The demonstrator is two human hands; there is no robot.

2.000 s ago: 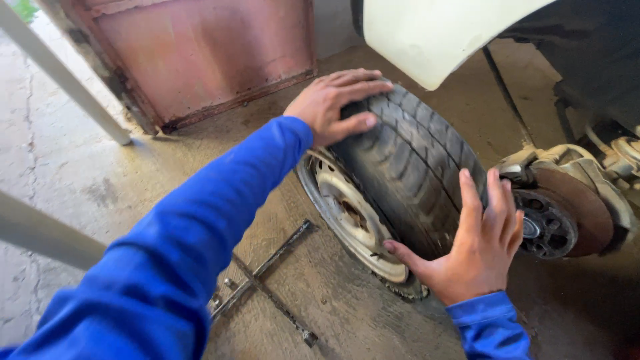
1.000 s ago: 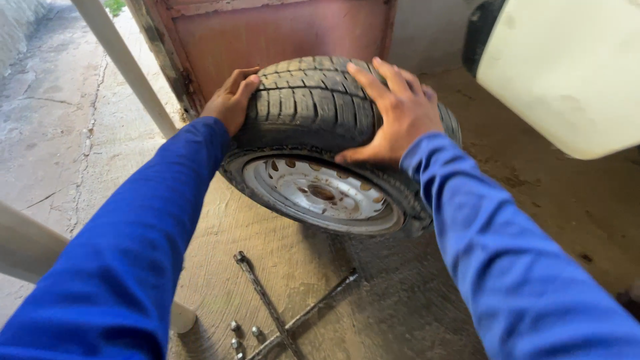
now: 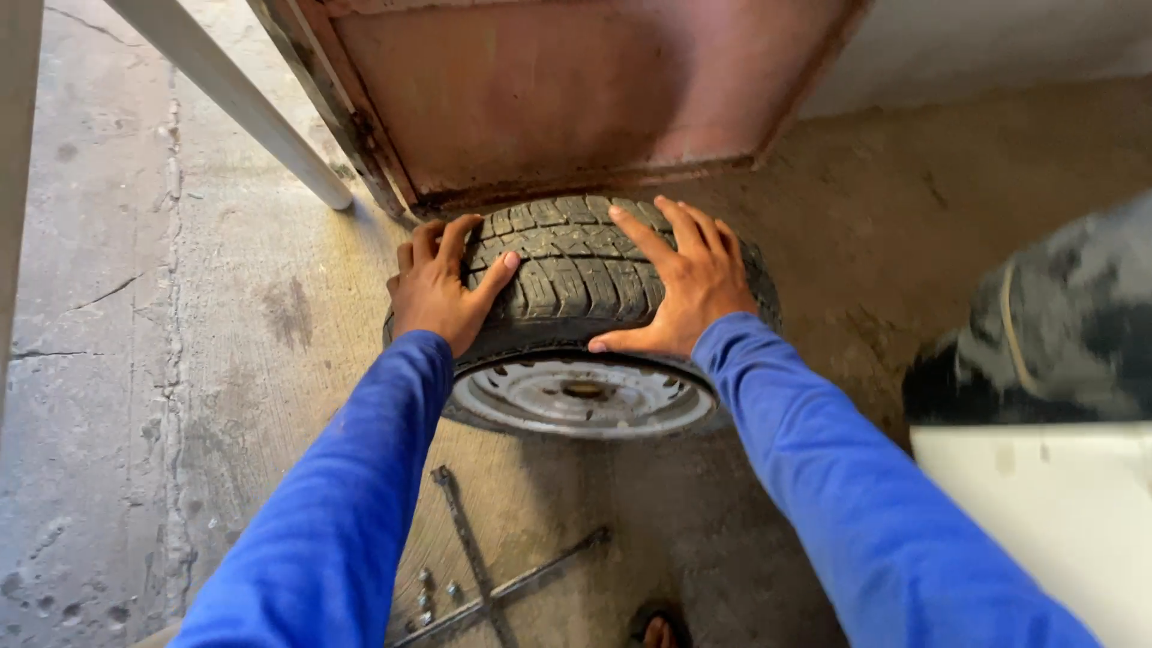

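A car tyre (image 3: 576, 283) on a steel wheel rim (image 3: 585, 400) stands on the concrete floor, its rim side facing me. My left hand (image 3: 445, 288) lies on the tread's left part, fingers spread over the far edge. On the right part of the tread rests my right hand (image 3: 688, 279), its thumb along the near sidewall. Both hands hold the tyre between them. Nearer to me a four-way lug wrench (image 3: 486, 585) lies on the floor, with several lug nuts (image 3: 426, 594) beside it.
Beyond the tyre stands a rusty pink metal door (image 3: 576, 90). A grey pole (image 3: 243, 99) meets the floor at the upper left. A white vehicle body panel (image 3: 1035, 531) and a dark part reach in at the right. A sandalled foot (image 3: 659, 630) shows at the bottom.
The wheel has moved away from the brake disc seen two seconds ago and now stands before the pink door. Both hands have stayed on it. The view has swung to the left.
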